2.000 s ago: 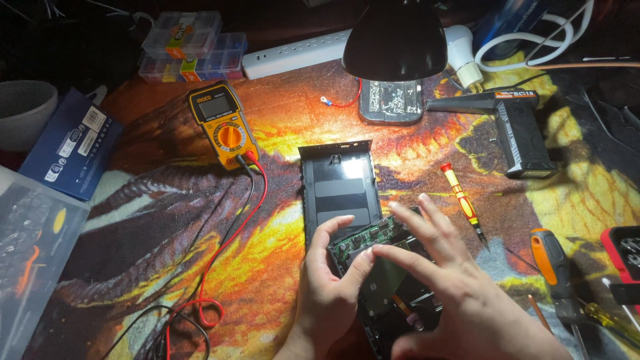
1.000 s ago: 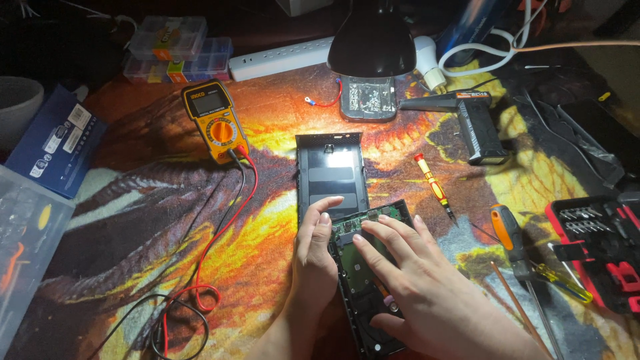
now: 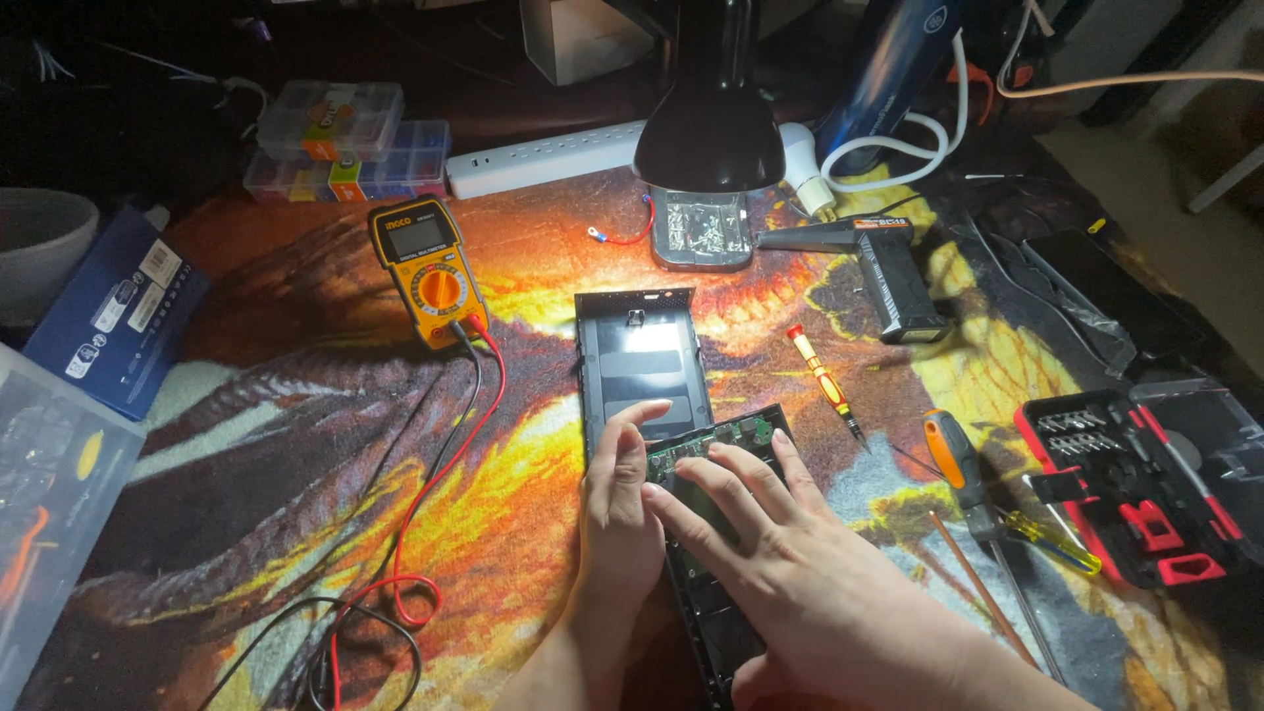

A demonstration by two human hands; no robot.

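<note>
A black plastic housing with a green circuit board [image 3: 752,432] at its top end lies tilted at the lower middle. My left hand [image 3: 624,504] grips its left edge, fingers curled upward. My right hand [image 3: 780,523] lies spread over the board and housing, fingertips on or just above the board; the palm hides much of the interior. Behind them, a black cover shell [image 3: 642,365] lies with its inside up, its near end overlapped by the housing. To the right rests a small red and yellow precision screwdriver [image 3: 822,375].
A multimeter [image 3: 428,272] with red and black leads lies left. At right are an orange-handled screwdriver [image 3: 956,454], a red and black bit case [image 3: 1076,474] and a yellow-handled tool [image 3: 1055,543]. A lamp [image 3: 709,143] hangs over a tray of screws [image 3: 701,232]; a power strip [image 3: 548,158] lies behind.
My right hand has flattened over the housing, where two seconds ago its fingers were raised near the board's edge. My left hand has stayed at the left edge. The view has shifted slightly.
</note>
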